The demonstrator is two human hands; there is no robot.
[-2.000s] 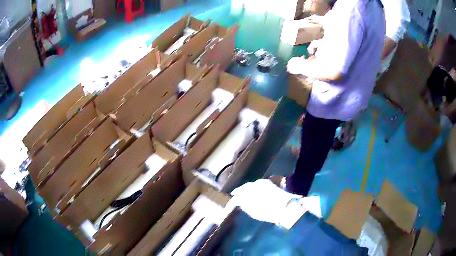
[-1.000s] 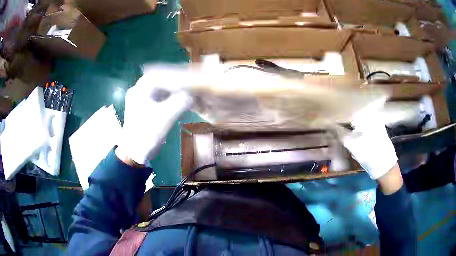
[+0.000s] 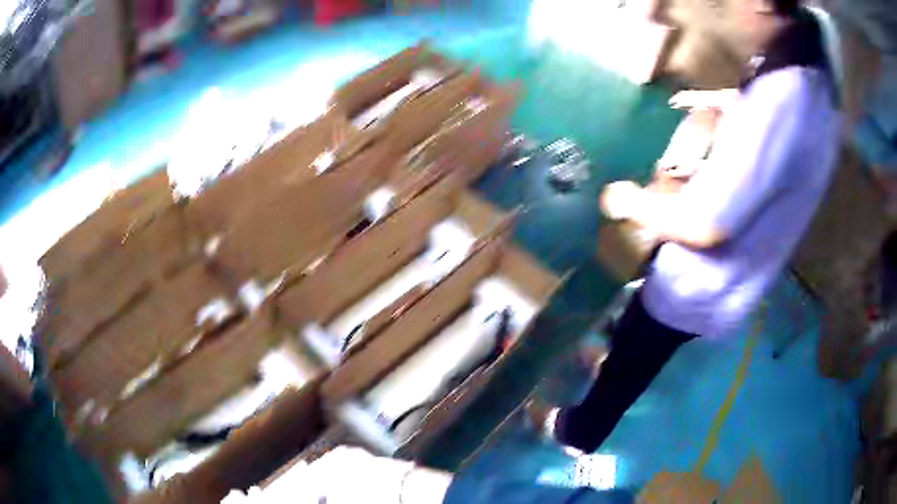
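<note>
The frame is blurred. My right hand [image 3: 339,476], in a white glove, is at the bottom edge below the nearest cartons, cut off by the edge. Its fingers and anything in them cannot be made out. My left hand is not in view. An open carton [image 3: 177,379] at lower left holds a whitish product with a black power cord [image 3: 187,438]. Another open carton [image 3: 536,271], right of centre, holds a long whitish product [image 3: 443,374] with white end blocks and a dark cord along its right side.
More open cartons [image 3: 285,207] stand in rows to the upper left. A person [image 3: 757,207] in a pale lilac top stands at the right side of the green bench [image 3: 600,108], hands near a brown box. A silvery shiny heap [image 3: 563,162] lies between. Cardboard pieces are at lower right.
The view has swung from straight down at my bench edge to the carton rows and the other person. My left hand and the blurred item between my hands have left the picture.
</note>
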